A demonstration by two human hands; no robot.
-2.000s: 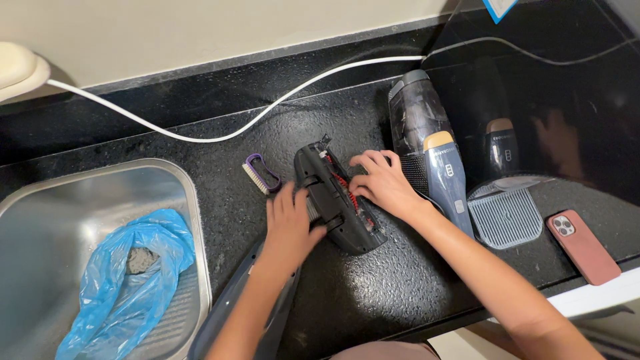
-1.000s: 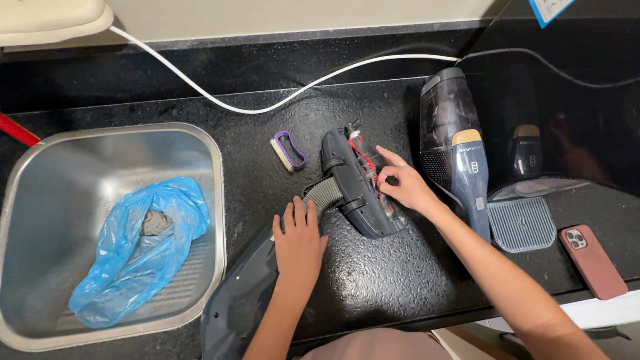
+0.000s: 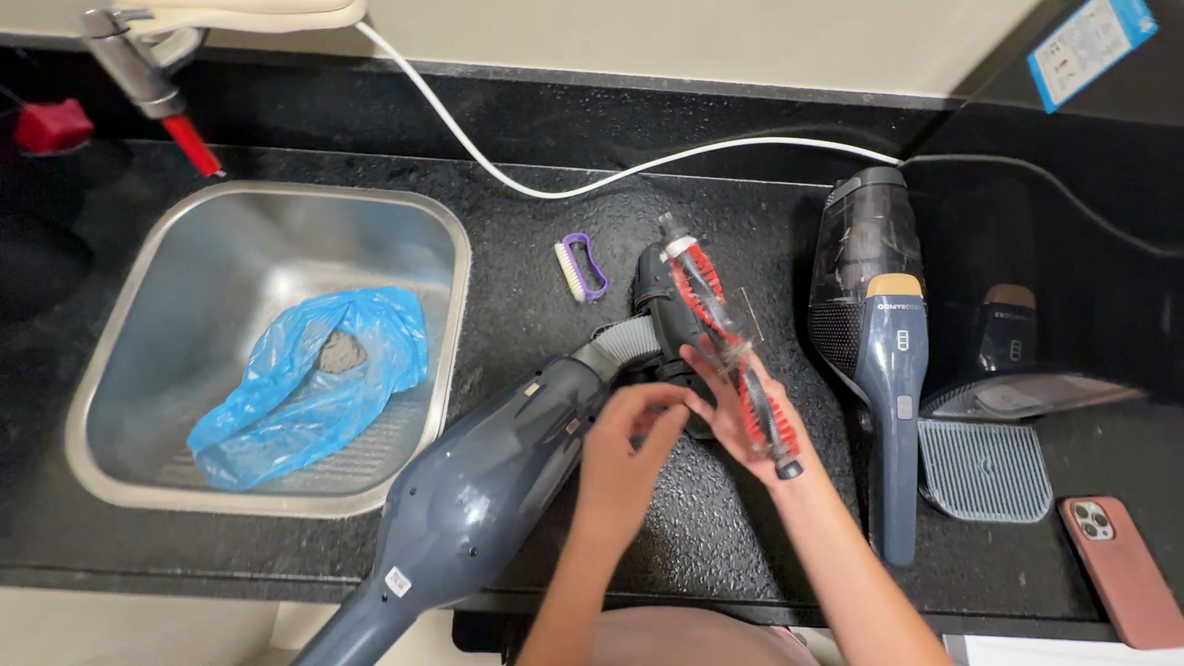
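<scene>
A vacuum cleaner's brush roller point(image 3: 710, 301), with red bristles and hair wound round its middle, lies across the open palm of my right hand point(image 3: 754, 416). My left hand point(image 3: 638, 430) is beside it, thumb and forefinger pinched close to my right fingers; whether anything is between them cannot be made out. Under the roller is the black vacuum floor head point(image 3: 659, 287), joined by a ribbed grey neck point(image 3: 627, 340) to the dark blue-grey stick vacuum body point(image 3: 490, 476). A small purple-handled scrub brush point(image 3: 583, 266) rests left of the floor head.
At left a steel sink point(image 3: 213, 250) holds a blue plastic bag point(image 3: 305, 398) with grey dust, below a faucet point(image 3: 134, 65). A handheld vacuum unit point(image 3: 893, 370), a ribbed grey mat point(image 3: 986, 470) and a pink-cased phone point(image 3: 1124, 573) are at right. A white cable point(image 3: 592, 185) runs behind.
The red roller, earlier in the floor head, is now out and on my right hand. My left hand has moved from the vacuum's neck over to my right hand. The view has shifted.
</scene>
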